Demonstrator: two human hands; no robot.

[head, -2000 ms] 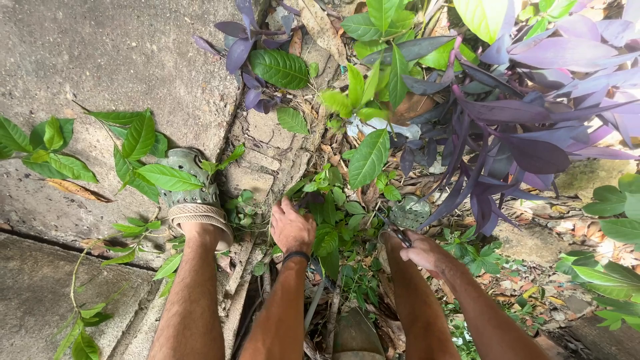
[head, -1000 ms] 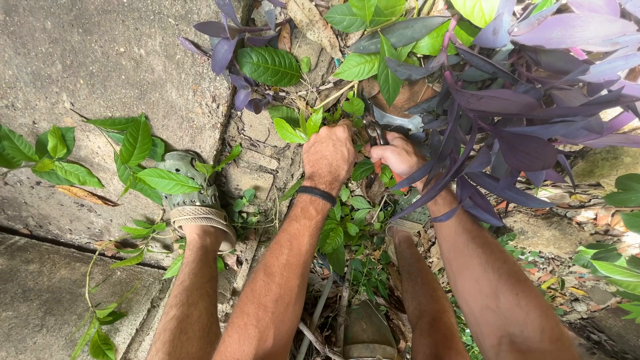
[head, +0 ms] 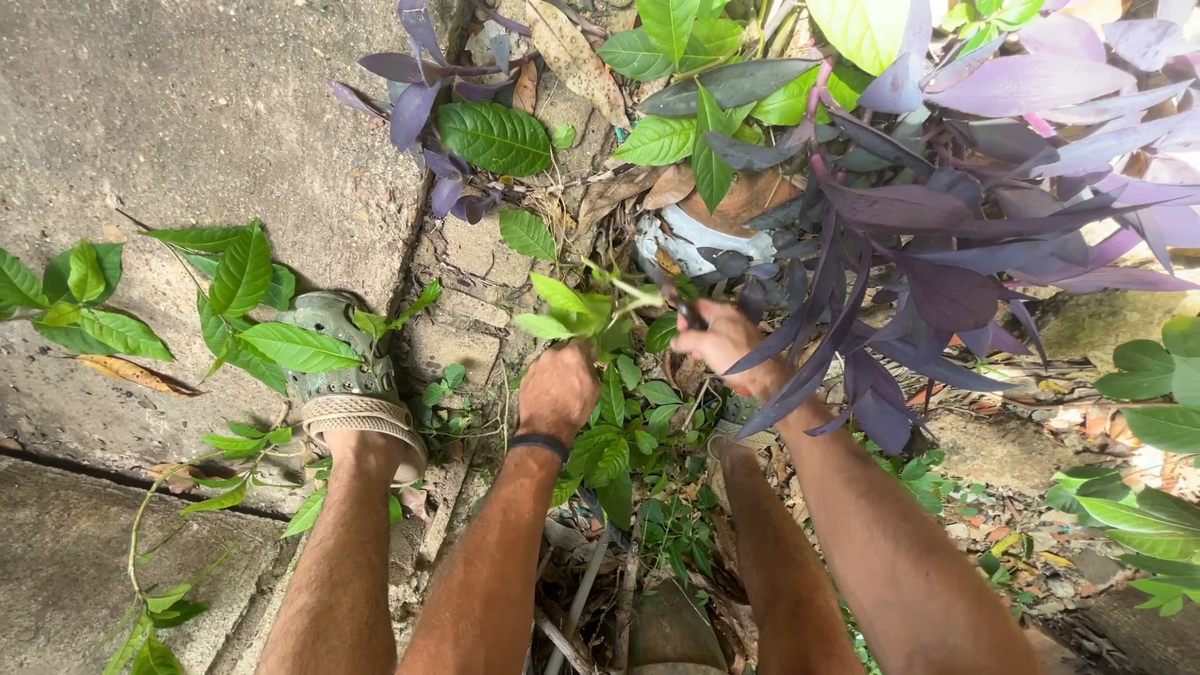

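My left hand [head: 560, 389], with a dark band at the wrist, is closed on a green leafy stem [head: 586, 314] near the middle of the view. Just right of it, my right hand [head: 727, 347] grips a dark hand tool [head: 689, 305], blurred, probably pruning shears. The tool's tip is by the pale end of the stem; whether they touch cannot be told. Purple leaves [head: 872, 281] partly cover my right hand and forearm. Low green plants [head: 609, 450] grow between my forearms.
My clog [head: 337, 352] rests at the concrete slab's edge [head: 234, 141]; the other foot is mostly hidden. Cut-looking leafy sprigs [head: 239, 281] lie on the slab. A pale broken object [head: 703, 242] sits among dry leaves. More green leaves [head: 1153, 375] stand at the right.
My hands reached up from the low plants and came together by the stem. Since then they have parted somewhat, my left hand lower and my right hand to the right with the tool.
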